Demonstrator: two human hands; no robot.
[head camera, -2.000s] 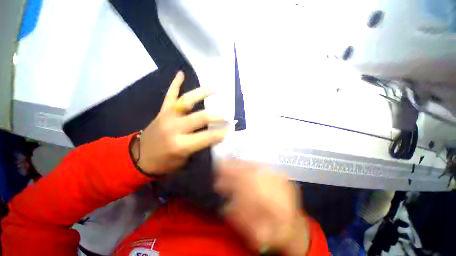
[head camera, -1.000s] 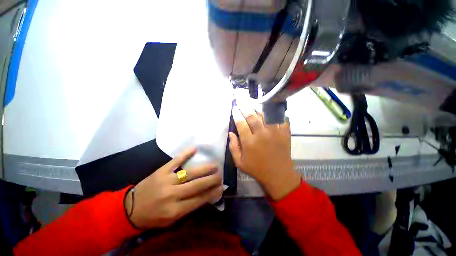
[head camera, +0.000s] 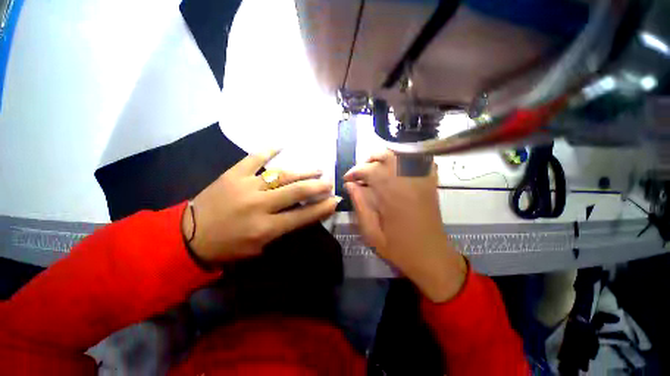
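A pale panel (head camera: 268, 88) lies left of the needle, its edge by the lit presser foot (head camera: 345, 103). A black panel (head camera: 173, 172) lies partly under it and hangs over the table edge. A narrow black strip (head camera: 344, 154) runs from the needle area toward me along the pale panel's right edge. My left hand (head camera: 253, 209) lies flat on the pale panel, fingers spread, fingertips at the strip. My right hand (head camera: 400, 213) is right of the strip, thumb and fingertips at its edge; whether they pinch it is unclear. The sewing machine head (head camera: 411, 51) hangs above.
Black-handled scissors (head camera: 540, 183) lie on the table at right, beside a partly hidden yellow-green item (head camera: 516, 156). Small black scraps (head camera: 590, 211) lie farther right. A printed tape measure (head camera: 514, 242) runs along the front edge. Cloth (head camera: 617, 330) is heaped below at right.
The pale and black panels sit higher in view, and more black cloth shows below my left hand. My right hand has moved back from the needle, uncovering the strip.
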